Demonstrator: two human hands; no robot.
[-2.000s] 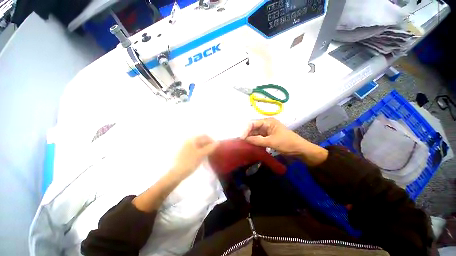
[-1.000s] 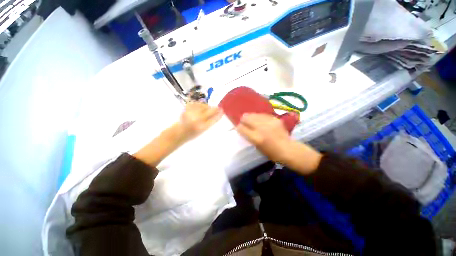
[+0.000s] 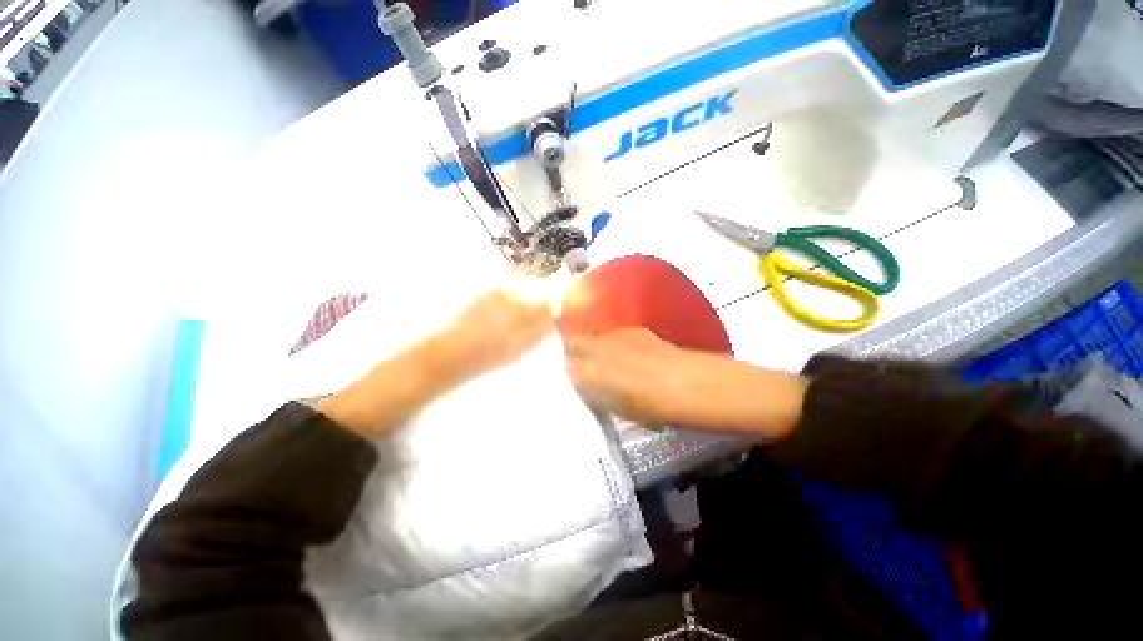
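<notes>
The white padded lining spreads over the machine table and down its front edge. A rounded red pocket piece lies flat just right of the needle area, against the lining's edge. My left hand presses on the lining below the presser foot; its fingertips are washed out by the lamp. My right hand lies on the red piece's lower left part, fingers near the lining edge. The needle tip is lost in glare.
The white JACK sewing machine stands behind. Scissors with green and yellow loops lie right of the red piece. A blue crate is at the right, and cut pieces are at the upper right.
The red piece has gone from below the table edge up to beside the needle, laid flat at the lining. Both hands have moved up to the presser foot. The view has shifted closer to the machine.
</notes>
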